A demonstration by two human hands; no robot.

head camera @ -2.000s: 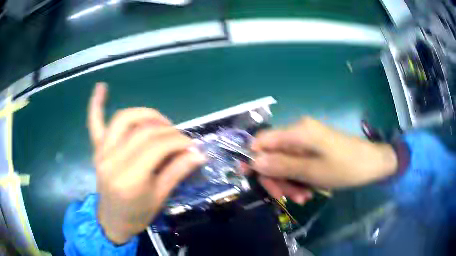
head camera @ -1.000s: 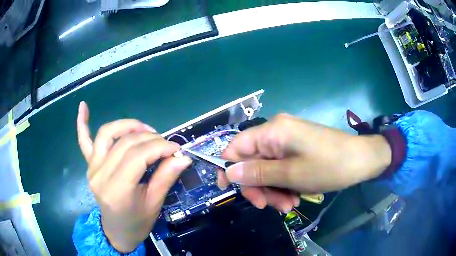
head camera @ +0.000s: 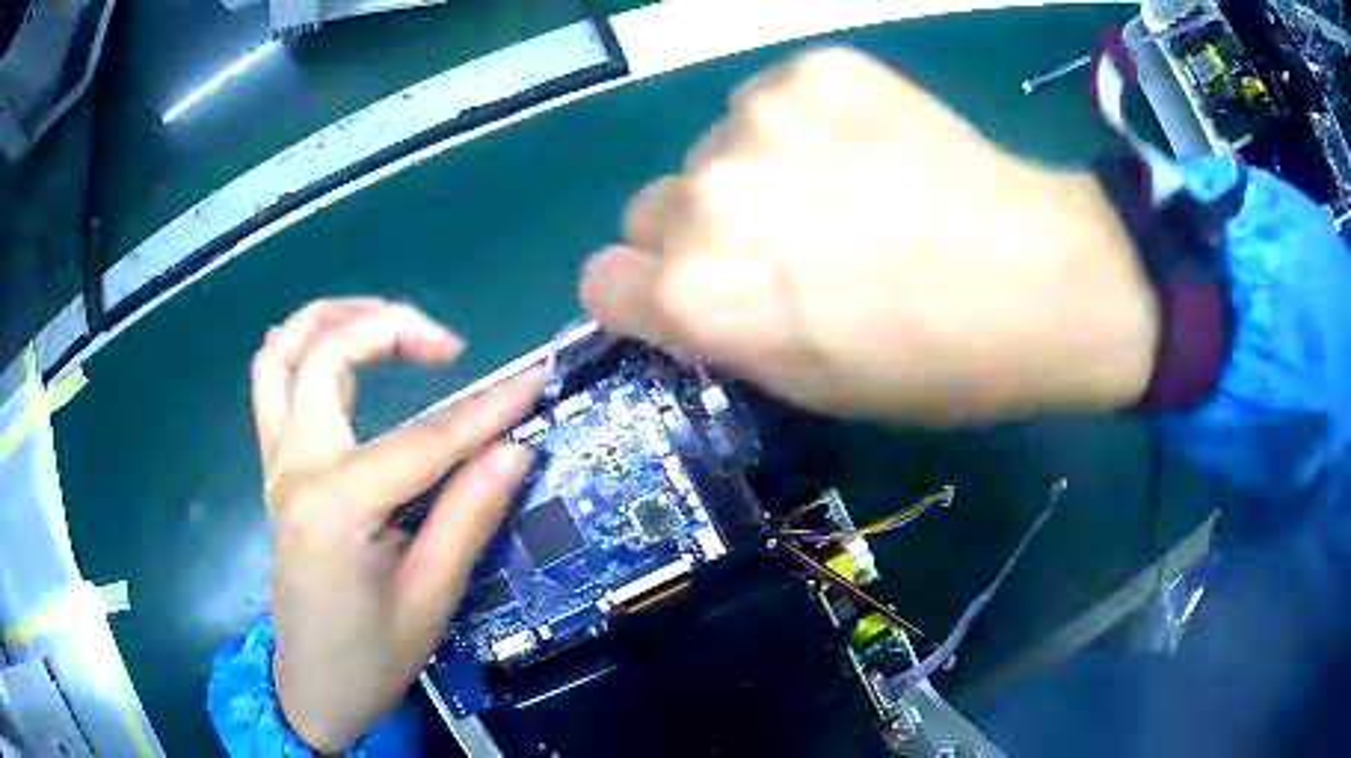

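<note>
The blue circuit board (head camera: 600, 481) lies in the open white-edged housing, beside a large black block (head camera: 711, 652). My left hand (head camera: 378, 511) is at the board's upper left edge, with index finger and thumb apart. The index fingertip is by a thin pale cable (head camera: 557, 360). My right hand (head camera: 874, 245) is blurred and curled above the housing's upper edge, its fingertips near the same cable. I cannot tell whether it holds anything; no tweezers show.
Loose yellow-black wires (head camera: 889, 521) and a grey cable (head camera: 985, 600) trail right of the unit, by a yellow-green power board (head camera: 877, 644). Another open white unit (head camera: 1222, 82) stands at the upper right. A white-edged line section (head camera: 356, 170) crosses the back. Yellow tape (head camera: 52, 397) is at left.
My right hand has moved up and away from over the board, exposing the board and the wires at right. The tweezers seen in it before no longer show. My left index finger and thumb have parted.
</note>
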